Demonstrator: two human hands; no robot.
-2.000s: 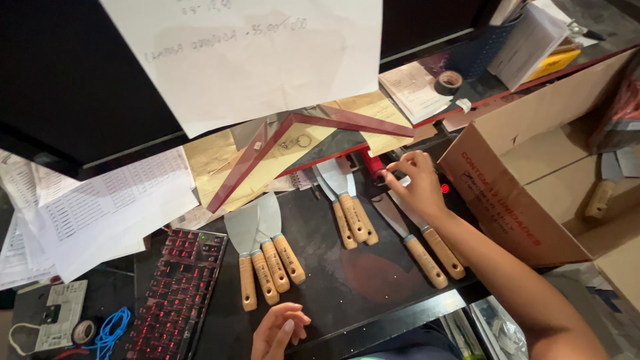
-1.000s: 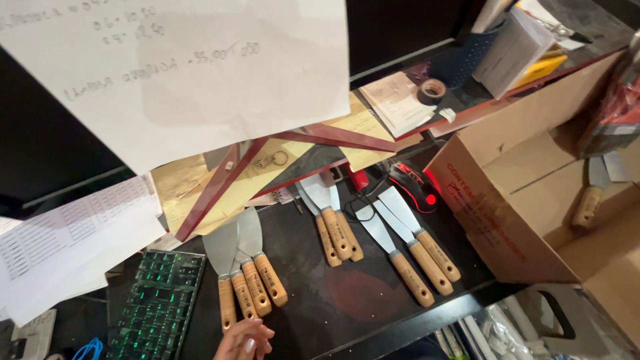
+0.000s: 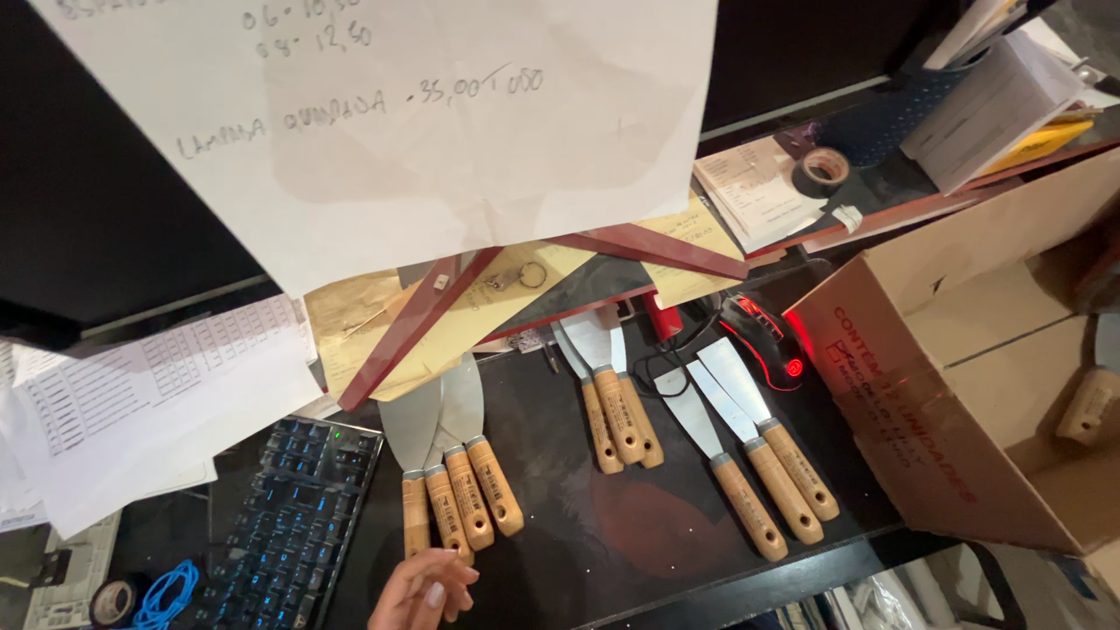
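Observation:
My left hand (image 3: 424,591) is at the bottom, its bent fingers by the handle ends of the left group of putty knives (image 3: 471,497); whether it touches them I cannot tell. These have wide steel blades and wooden handles. A middle group of putty knives (image 3: 623,418) lies stacked, blades partly beneath the shelf edge. To the right, three narrower putty knives (image 3: 751,516) lie side by side, handles toward me. Another putty knife (image 3: 1088,407) is inside the cardboard box (image 3: 941,437). My right hand is out of view.
A backlit keyboard (image 3: 302,516) is at the left, with blue cable (image 3: 166,595) beside it. A lit mouse (image 3: 766,337) sits near the box. Above the desk are a handwritten sheet (image 3: 490,157), dark monitors (image 3: 105,192), a red-edged shelf (image 3: 569,315) and a tape roll (image 3: 821,171).
My right hand, earlier above the right group near the mouse, has left the view. Three knives now show there, where two handles showed before. My left hand is now nearer the left group's handles.

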